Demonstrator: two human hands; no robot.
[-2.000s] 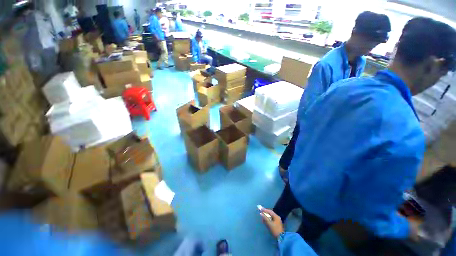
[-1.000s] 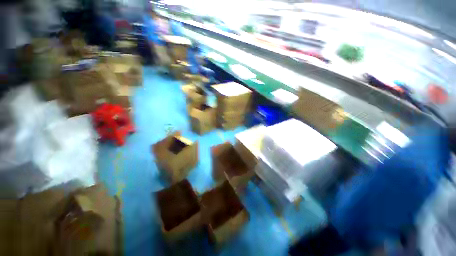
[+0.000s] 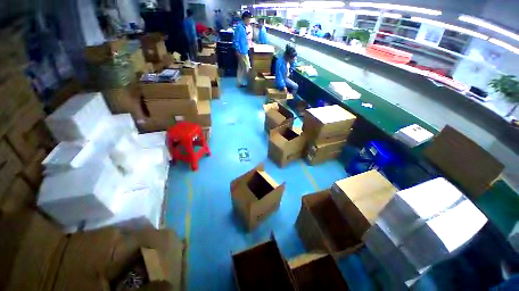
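Note:
Neither of my hands is in the picture. Nearest in front of me, an open empty carton [image 3: 263, 268] stands on the blue floor, cut off by the bottom edge, with a second open carton [image 3: 318, 274] beside it. Another open carton [image 3: 257, 199] with its flaps up stands alone further ahead. A longer open carton [image 3: 329, 221] stands to the right, against a closed carton [image 3: 364, 196]. A white wrapped stack [image 3: 427, 219] is at the lower right.
A red stool [image 3: 188, 143] stands left of the aisle beside white foam-like blocks [image 3: 85, 185]. Brown cartons [image 3: 171, 108] are piled behind. A green conveyor line [image 3: 375, 119] runs along the right. A seated person [image 3: 283, 74] and a standing person [image 3: 243, 45] are further ahead.
The view has swung and moved forward along the aisle. The two people close on the right have left view, apart from possible blue cloth at the lower right edge. My hand holding a small white item has left view.

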